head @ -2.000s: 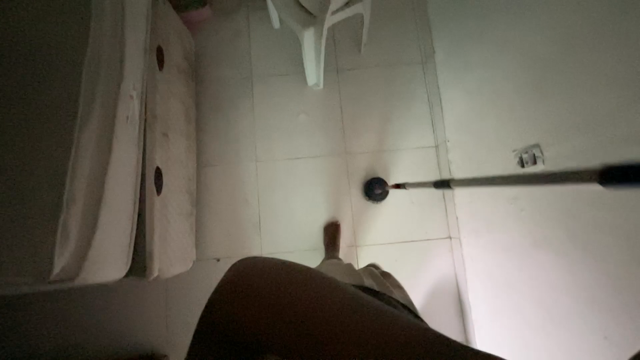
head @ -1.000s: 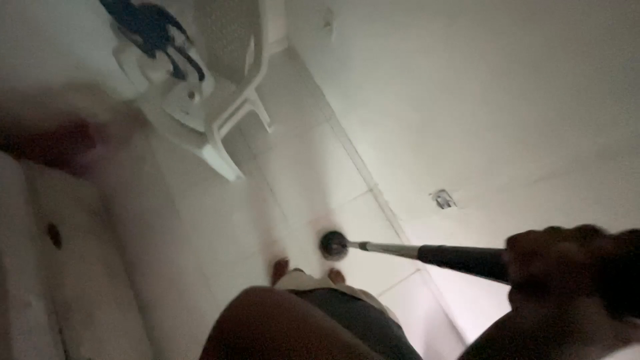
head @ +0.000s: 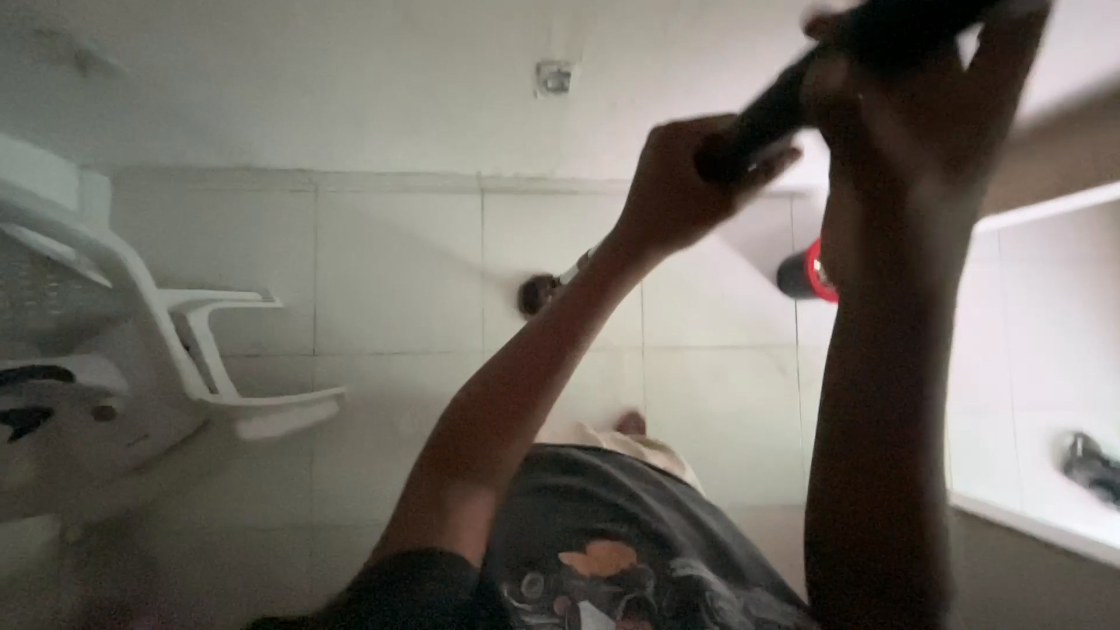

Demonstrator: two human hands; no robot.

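Observation:
A long pole with a dark grip (head: pixel 774 114) slants from the upper right down toward the floor. Around the lower end of the grip is my left hand (head: pixel 687 179), thumb out along it. My right hand (head: pixel 884 96), blurred, holds the grip farther up, close to the camera. The pole's light lower part (head: pixel 577 262) shows past my left forearm. Its dark round end (head: pixel 535 295) rests on or just above the floor tiles; contact is unclear.
A white plastic chair (head: pixel 175 332) with dark cloth stands at the left. The wall has a socket box (head: pixel 555 79). A black and red cylindrical container (head: pixel 805 271) is beyond my right forearm. A doorway edge (head: pixel 1032 525) and dark object (head: pixel 1089 468) lie at the right.
Both hands now show on the pole; one second ago only one was in view. The view has turned strongly, bringing in the red-rimmed container and doorway.

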